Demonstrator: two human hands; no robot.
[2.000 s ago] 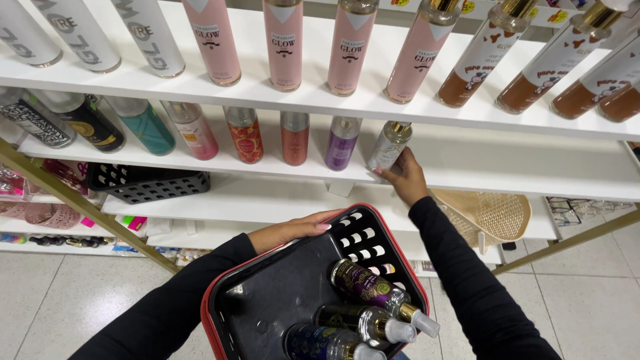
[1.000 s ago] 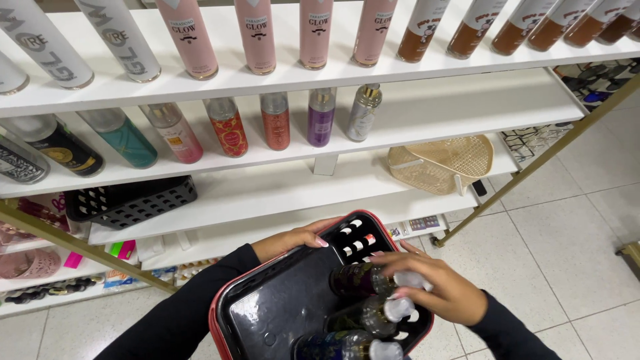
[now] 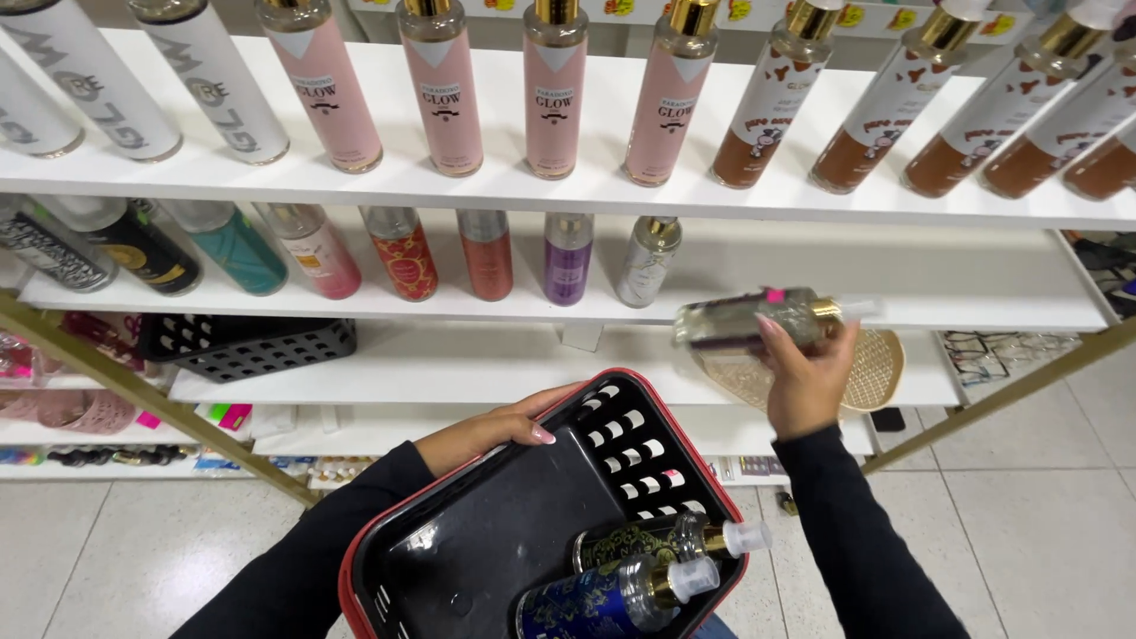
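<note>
My left hand (image 3: 497, 435) grips the upper left rim of a black plastic basket with a red edge (image 3: 497, 506). A dark-labelled spray bottle (image 3: 652, 540) and a blue-labelled spray bottle (image 3: 586, 603) lie in the basket's lower right part. My right hand (image 3: 808, 373) holds another clear spray bottle (image 3: 745, 321), tilted nearly sideways and blurred, just in front of the middle shelf's edge. To its left, a white-and-silver spray bottle (image 3: 650, 264) stands on that shelf, beside a purple one (image 3: 568, 262).
Pink bottles (image 3: 555, 98) and brown-and-white bottles (image 3: 768, 115) stand on the upper shelf (image 3: 497, 191). More bottles (image 3: 399, 257) line the middle shelf's left side. Lower down are a black perforated basket (image 3: 266, 342) and a beige woven basket (image 3: 874, 368). Slanted gold shelf legs (image 3: 160, 399) flank the lower shelves.
One of the bottles in the basket has been taken out; my right hand has moved from the basket up to the middle shelf with a bottle. My left hand stays on the rim.
</note>
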